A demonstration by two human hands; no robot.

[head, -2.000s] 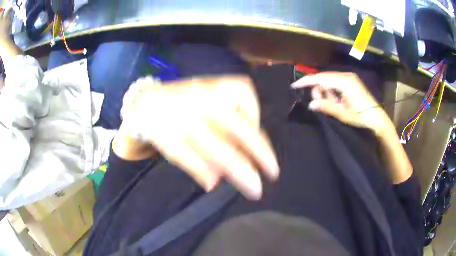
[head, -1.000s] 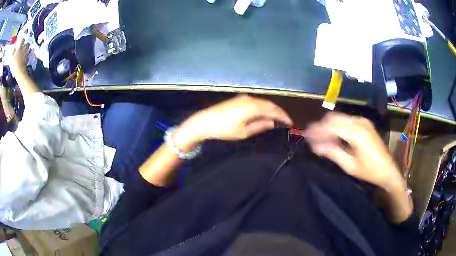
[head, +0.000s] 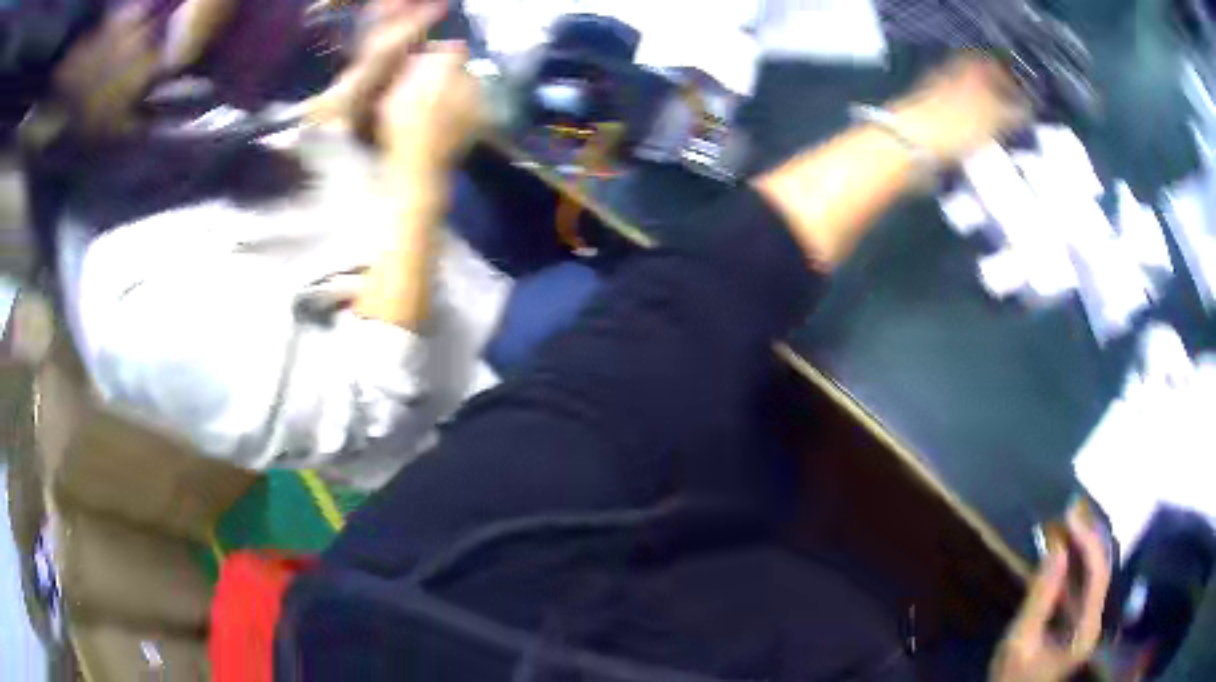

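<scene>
The view is tilted and blurred. My left hand (head: 980, 107), with a bracelet at the wrist, reaches over the bench at a blurred dark and grey striped heap (head: 980, 33). Its fingers are too smeared to show a grip. Several white parts (head: 1054, 227) lie beside and below it. My right hand (head: 1060, 606) is at the bench edge at lower right, fingers bent; a small pale spot shows at the fingertips, but a hold is unclear. A white housing (head: 1147, 433) with a black rounded part (head: 1167, 586) is beside it.
A person in a pale jacket (head: 240, 333) sits at left, forearms raised. Another black unit (head: 594, 87) with white parts is at the top. The bench edge (head: 907, 460) runs diagonally. Cartons (head: 134, 533) and a red thing (head: 247, 613) are at lower left.
The view has swung and tilted. My left hand has moved from my lap out over the bench. My right hand has moved from my lap to the bench edge beside the housing.
</scene>
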